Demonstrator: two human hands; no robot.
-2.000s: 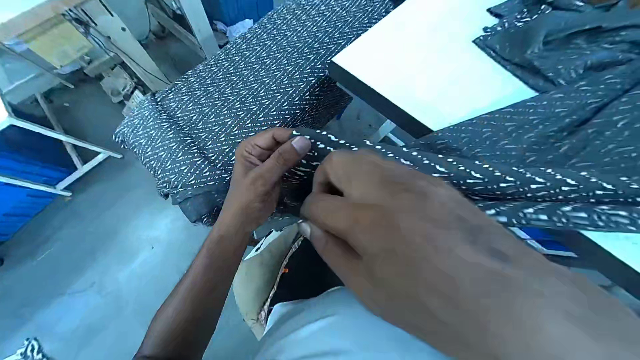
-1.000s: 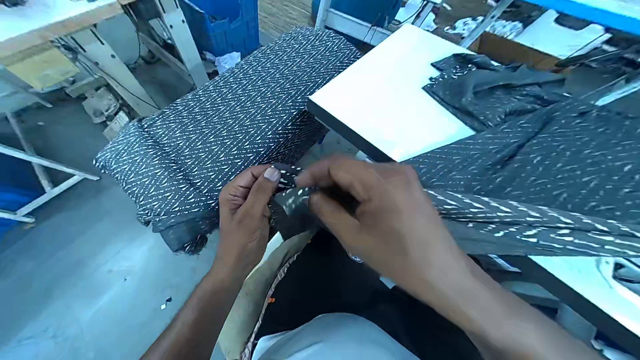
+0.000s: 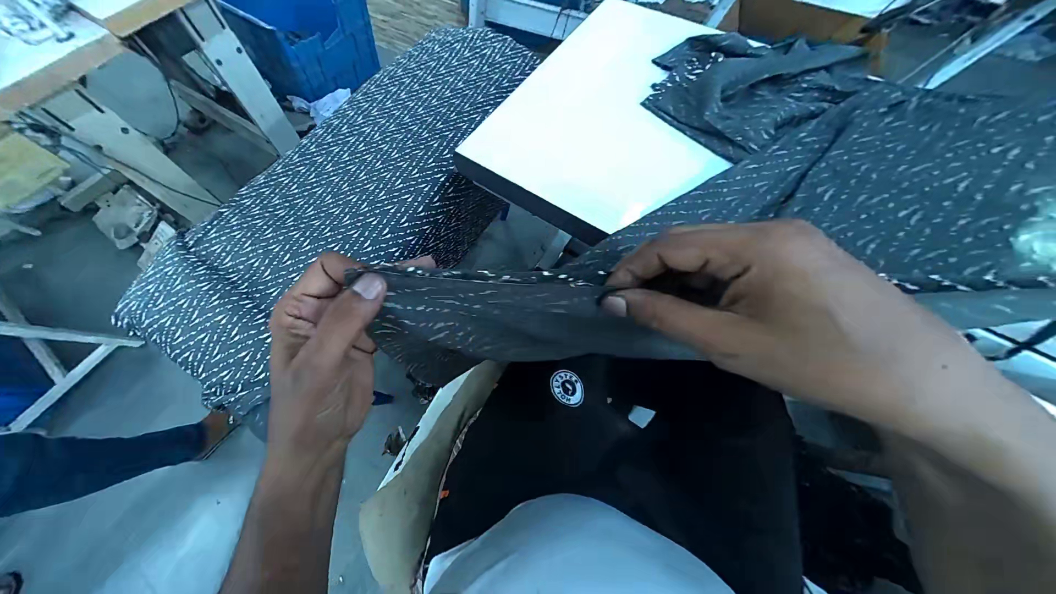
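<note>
Between my hands a dark patterned fabric edge (image 3: 487, 309) is stretched, with a folded or seamed upper rim. My left hand (image 3: 326, 346) pinches one end between thumb and forefinger. About a hand's length to the right, my right hand (image 3: 734, 305) grips the same edge between thumb and fingertips. From there the cloth runs right into a large dark fabric piece with light dashes (image 3: 924, 173), which lies over the white tabletop (image 3: 594, 124). A crumpled dark part (image 3: 742, 91) rests on the tabletop's far side. Some fingers are hidden behind the cloth.
A stack or bundle covered in black-and-white patterned fabric (image 3: 330, 181) stands at the left of the tabletop. Behind it are a blue crate (image 3: 309, 49) and a worktable with metal legs (image 3: 239, 74). Another person's leg in jeans (image 3: 99, 462) shows at the lower left.
My hands were close together on the cloth; now they are apart, with the edge stretched between them. A person's leg has come into view at the left. The view has shifted.
</note>
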